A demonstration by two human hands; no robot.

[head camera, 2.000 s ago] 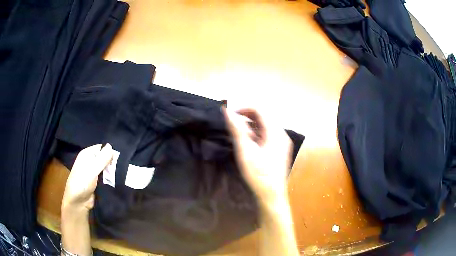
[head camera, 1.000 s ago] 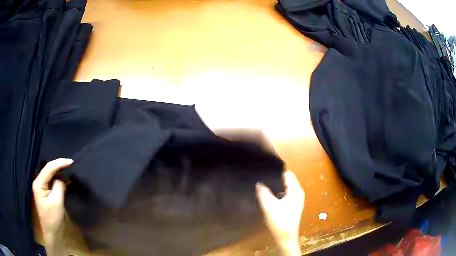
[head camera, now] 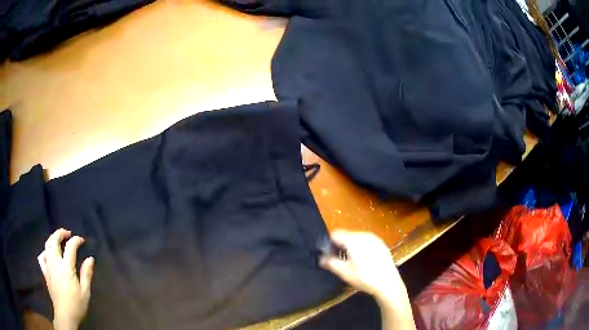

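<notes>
A black garment (head camera: pixel 213 193) lies spread flat across the near part of the table, with its banded end at the right. My left hand (head camera: pixel 66 274) rests on the cloth at the lower left, fingers apart and curled, not visibly gripping it. My right hand (head camera: pixel 361 261) pinches the garment's lower right corner near the table edge. Something small and dark shows blurred at its fingertips; I cannot tell if it is a tool or cloth. A thin dark loop (head camera: pixel 311 171) sticks out beside the banded end.
A large pile of black garments (head camera: pixel 387 97) lies at the right and far side of the orange-brown table (head camera: pixel 129 84). More black cloth (head camera: pixel 58 26) lies at the far left. Red plastic bags (head camera: pixel 536 248) stand below the table edge at the lower right.
The garment has been opened out flat, and the white labels seen earlier no longer show. The view has turned right. My left hand has released the edge; my right is at the banded end's corner.
</notes>
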